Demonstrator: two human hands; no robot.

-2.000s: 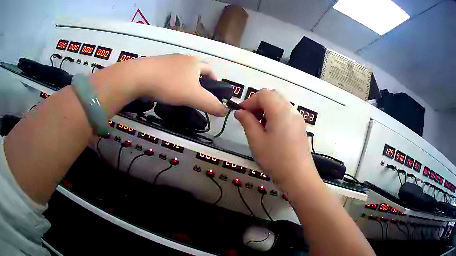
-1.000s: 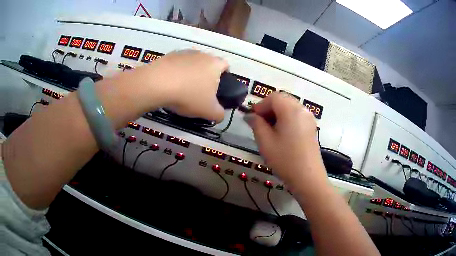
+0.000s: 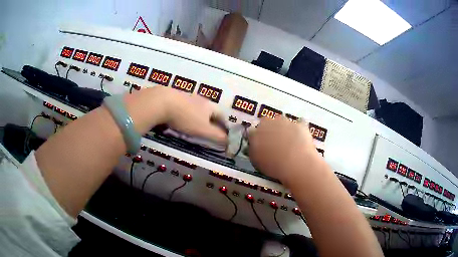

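My left hand (image 3: 198, 120) reaches in from the left over the upper shelf of the white test rack (image 3: 341, 128), wearing a pale green bangle. It is blurred, and I cannot tell what it holds. My right hand (image 3: 281, 145) is just right of it, back towards me, fingers hidden. A blurred pale patch (image 3: 235, 140) and a thin dark cable (image 3: 244, 140) show between the hands. Digital meters (image 3: 244, 104) with red numbers run in a row above the hands.
Black units (image 3: 50, 80) lie on the upper shelf at the left. The lower row has plugged cables (image 3: 229, 203) with red lights. A pale unit (image 3: 273, 249) sits at the bottom edge. A carton (image 3: 346, 83) and black boxes (image 3: 306, 68) stand on top of the rack.
Both hands have moved lower, to the shelf. The black unit seen in my left hand before no longer shows clearly. More meters are uncovered above the hands.
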